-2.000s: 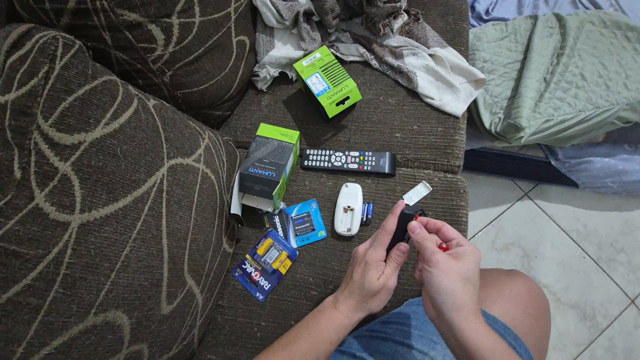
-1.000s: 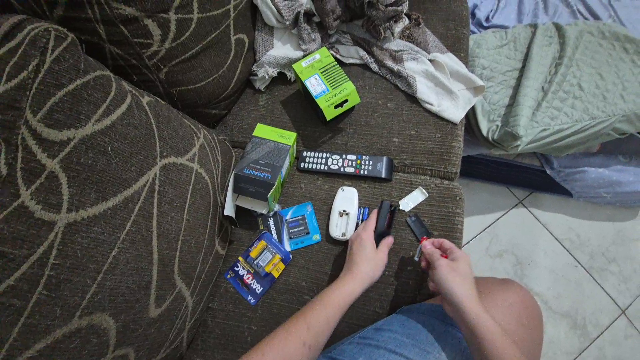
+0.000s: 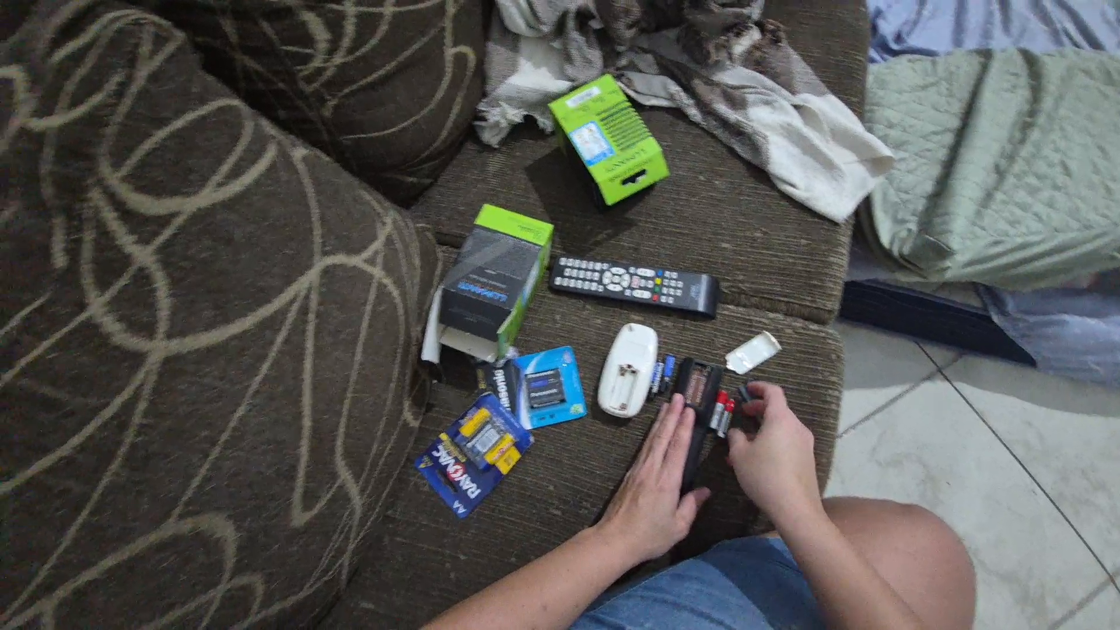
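Note:
On the sofa seat a black remote control point(image 3: 700, 394) lies back up, its battery compartment uncovered; my left hand point(image 3: 652, 481) rests on it, fingers along its side. Right of it lie red-and-silver batteries point(image 3: 722, 413). My right hand point(image 3: 774, 446) is beside them, fingertips at a small dark piece point(image 3: 745, 394), probably the remote's battery cover; whether they grip it is unclear. Left of the black remote are blue batteries point(image 3: 662, 374) and a white remote point(image 3: 628, 371) with its compartment uncovered. A white battery cover point(image 3: 752, 352) lies above my right hand.
Farther up the seat lies a black remote with many buttons point(image 3: 634, 287). Around it are an opened green-and-black box point(image 3: 497, 280), another green box point(image 3: 608, 140) and a plaid cloth point(image 3: 770, 114). Battery blister packs point(image 3: 477, 453) point(image 3: 551, 387) lie left. Sofa edge and tiled floor are right.
The black remote, held in my left hand, now lies on the seat with its compartment up. The red batteries now lie beside it. My right hand has lowered the dark piece to the seat.

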